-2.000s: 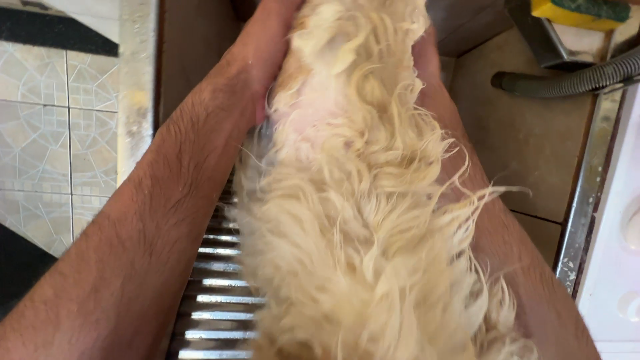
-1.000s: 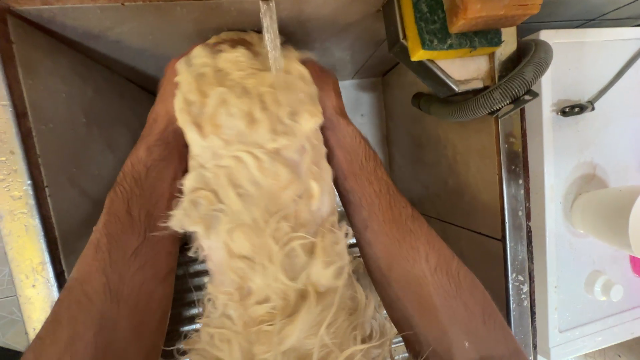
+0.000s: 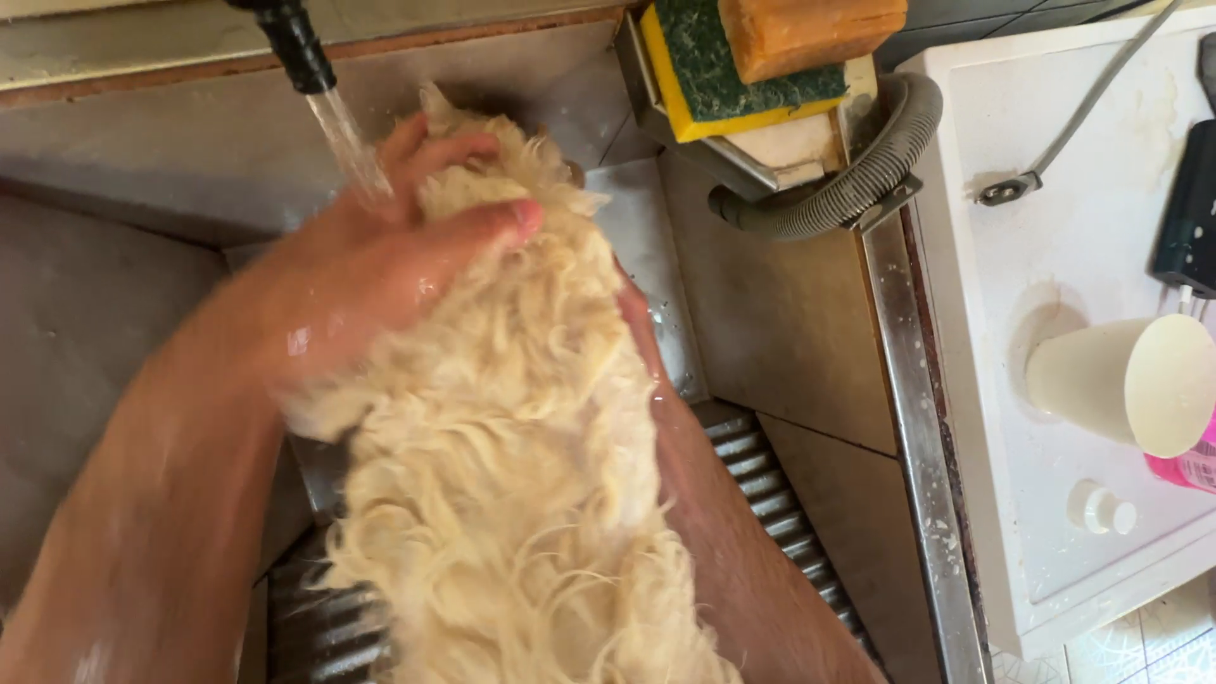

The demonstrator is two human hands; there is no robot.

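A cream-coloured, curly-haired dog (image 3: pixel 513 456) is in a tiled wash sink, its head end toward the far wall and its face hidden. My left hand (image 3: pixel 408 228) lies over the head and neck, thumb and fingers spread around the wet fur. Water runs from a black tap nozzle (image 3: pixel 302 57) onto the back of that hand. My right hand (image 3: pixel 638 318) is against the dog's right side, its fingers mostly hidden by the fur. Under the dog is a ribbed metal washboard (image 3: pixel 779 513).
On the sink's far right corner rest a green and yellow sponge (image 3: pixel 698 76) and an orange soap bar (image 3: pixel 807 33), beside a grey corrugated hose (image 3: pixel 855 190). A white tray (image 3: pixel 988 285) at right holds a white cup (image 3: pixel 1092 375), a white cap (image 3: pixel 1102 509) and a black device (image 3: pixel 1192 209).
My left hand has moved from the dog's side to the top of its head and neck, under the stream. The view has shifted, bringing the tap nozzle into sight.
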